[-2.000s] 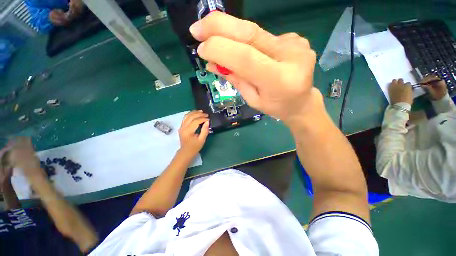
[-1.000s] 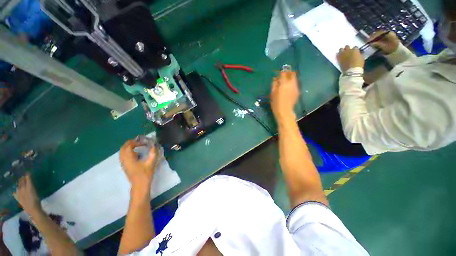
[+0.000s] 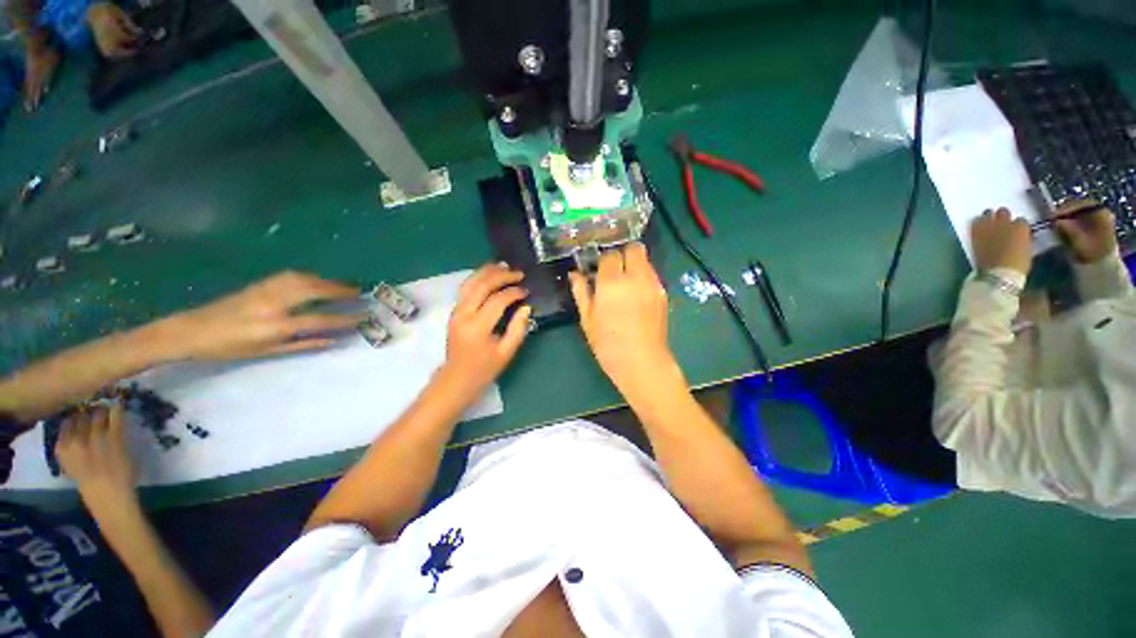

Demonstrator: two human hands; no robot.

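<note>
The black upright test fixture [image 3: 548,56] stands in front of me, its clear pressure head [image 3: 586,187] with a green board and a bright patch above the base. My right hand [image 3: 629,312] is at the front of the fixture, fingertips around a small metal-cased module [image 3: 587,259] at the nest; the fingers partly hide it. My left hand [image 3: 483,330] rests at the base's left front edge, fingers apart, with nothing visible in it. Two silver modules [image 3: 395,300] lie on the white sheet [image 3: 312,393] left of my left hand.
Red-handled pliers [image 3: 700,187], a black cable [image 3: 698,249], white scraps [image 3: 701,288] and black slim tools [image 3: 769,303] lie right of the fixture. A left neighbour's hand [image 3: 280,314] reaches beside the modules. A metal post [image 3: 343,100] stands back left. A right neighbour works over white paper [image 3: 972,168].
My right hand has moved from the bench at right to the fixture's nest. My left hand has gone from above the sheet to the base edge. The neighbour's hand has come near two modules on the sheet.
</note>
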